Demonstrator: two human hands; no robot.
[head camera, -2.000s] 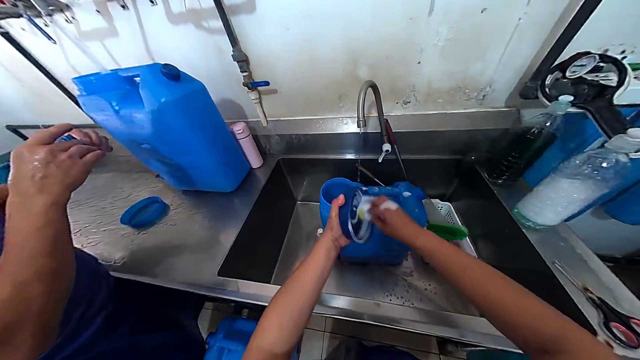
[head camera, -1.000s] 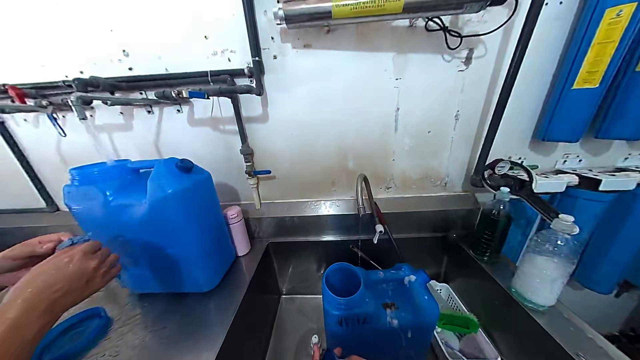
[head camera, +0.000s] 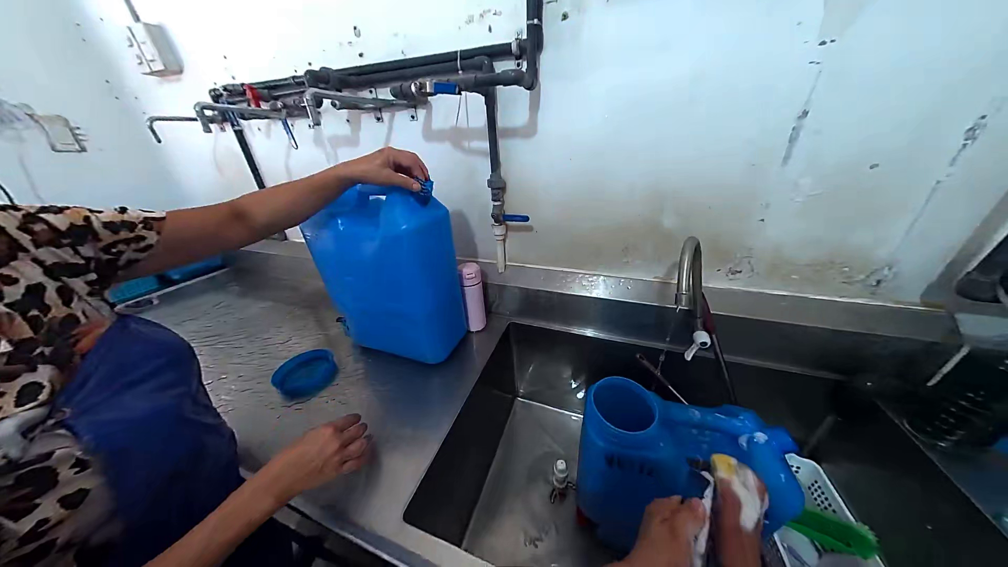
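Observation:
At the lower right, my left hand (head camera: 669, 531) grips what looks like a blue lid (head camera: 703, 516), seen edge-on with a pale rim. My right hand (head camera: 739, 512), covered in white foam, is pressed against it with a yellow sponge (head camera: 723, 465) showing at the fingertips. Both hands are in front of a blue plastic jerrycan (head camera: 638, 472) standing in the steel sink, its round mouth uncovered and foam on its top. The lid's far side is hidden. A thin stream of water falls from the curved faucet (head camera: 691, 272) behind the jerrycan.
A co-worker at the left has one hand (head camera: 386, 169) on the cap of a larger blue jerrycan (head camera: 386, 276) and the other (head camera: 335, 450) over the counter. A blue lid (head camera: 305, 373), pink bottle (head camera: 472, 298), white basket (head camera: 815, 488) and green brush (head camera: 835, 531) are nearby.
The view has swung left. The co-worker's hand has moved onto the large jerrycan's cap. My hands, mostly out of view one second ago, show again at the jerrycan in the sink.

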